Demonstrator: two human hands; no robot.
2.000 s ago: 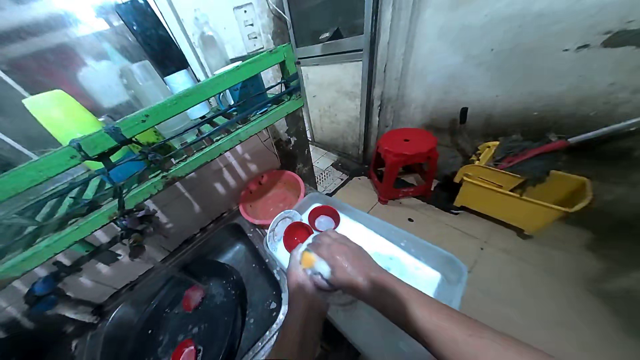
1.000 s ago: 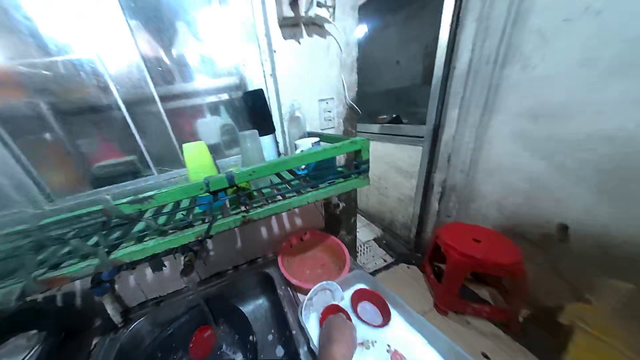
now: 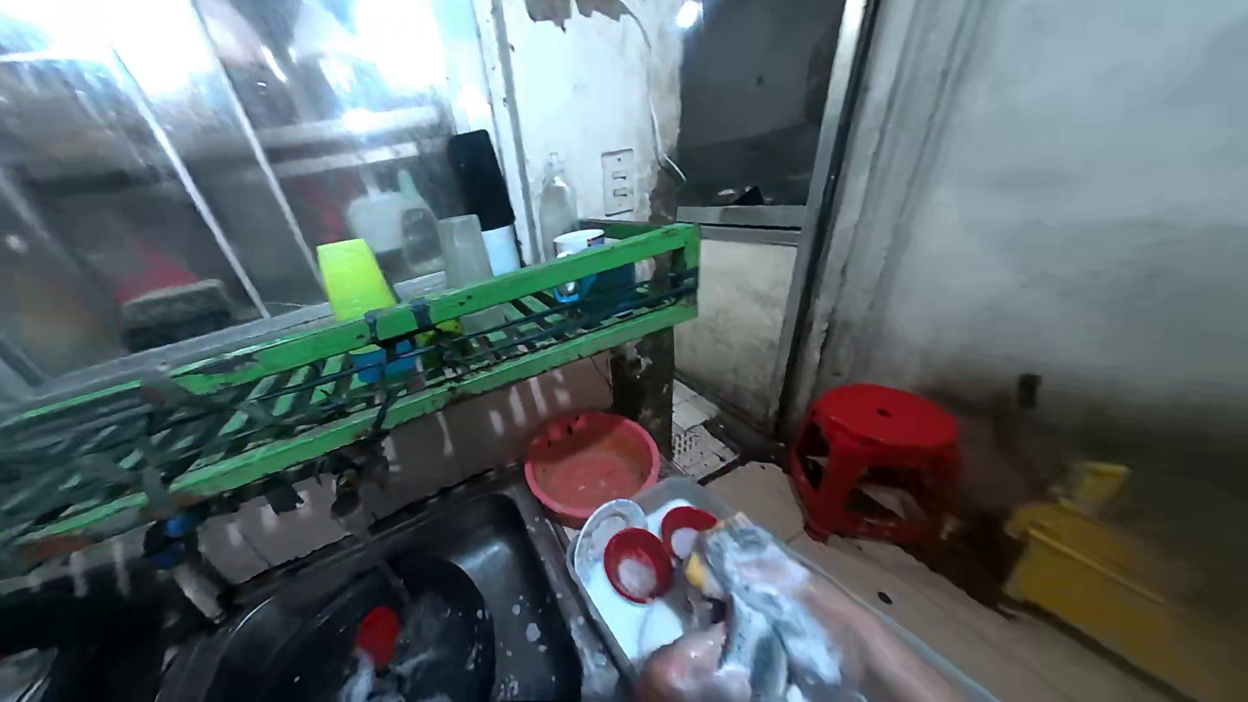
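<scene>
Over a translucent grey plastic tub (image 3: 741,519) of suds, my right hand (image 3: 780,595) is blurred and thick with foam, with a yellow sponge (image 3: 698,573) at its fingers. At the bottom edge, partly cut off, my left hand (image 3: 682,668) touches or nearly touches the foamy mass; what it holds is hidden. To the left of the hands, a red bowl (image 3: 637,565) with foam inside stands in the tub. Another red bowl (image 3: 687,526) lies behind it, and a whitish bowl (image 3: 603,531) leans at the tub's left corner.
Left of the tub, a dark sink (image 3: 517,585) holds a black basin (image 3: 439,624) with a red item (image 3: 378,634). A pink basin (image 3: 593,468) sits behind. Above runs a green rack (image 3: 546,278) with cups. A red stool (image 3: 877,439) and yellow mop bucket (image 3: 1102,565) stand right.
Two seconds ago both hands were together around a white and yellow item above the tub. One second ago a hand was at the nearer red bowl; now the hands are to its right.
</scene>
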